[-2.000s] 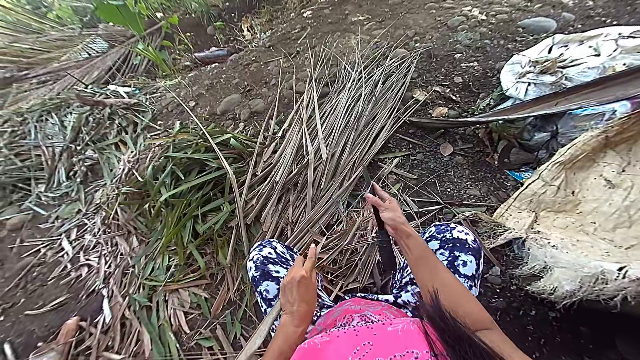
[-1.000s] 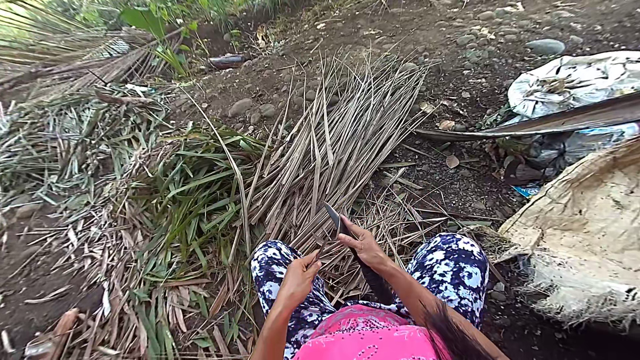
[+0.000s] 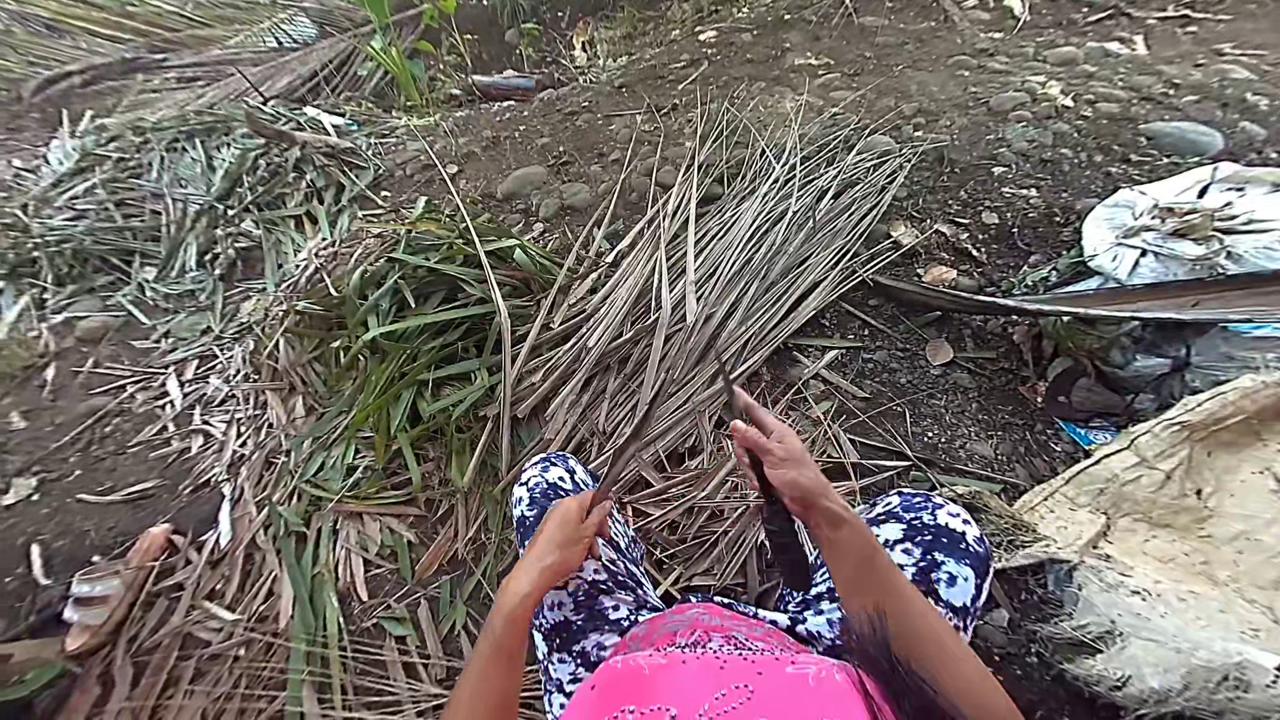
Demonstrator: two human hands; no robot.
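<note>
My left hand (image 3: 572, 535), above my left knee, is closed around the lower end of a dry, brown leaf strip (image 3: 632, 447) that slants up and right. My right hand (image 3: 785, 462) grips a dark knife (image 3: 728, 385), its narrow tip pointing up; a long dark part (image 3: 785, 545) extends below the hand between my legs. Beyond both hands lies a loose pile of long, dry leaf strips or midribs (image 3: 700, 270). Green leaf strips (image 3: 430, 330) lie to its left.
Leaf scraps (image 3: 190, 400) cover the ground at left. A white sack (image 3: 1185, 225), a long dry frond stalk (image 3: 1130, 303) and a worn tan sack (image 3: 1180, 500) lie at right. Stones (image 3: 523, 182) dot the soil beyond the pile.
My hands, close together a second ago, are now farther apart. The knife tip has swung to a more upright angle, and a brown strip now shows extending from my left hand.
</note>
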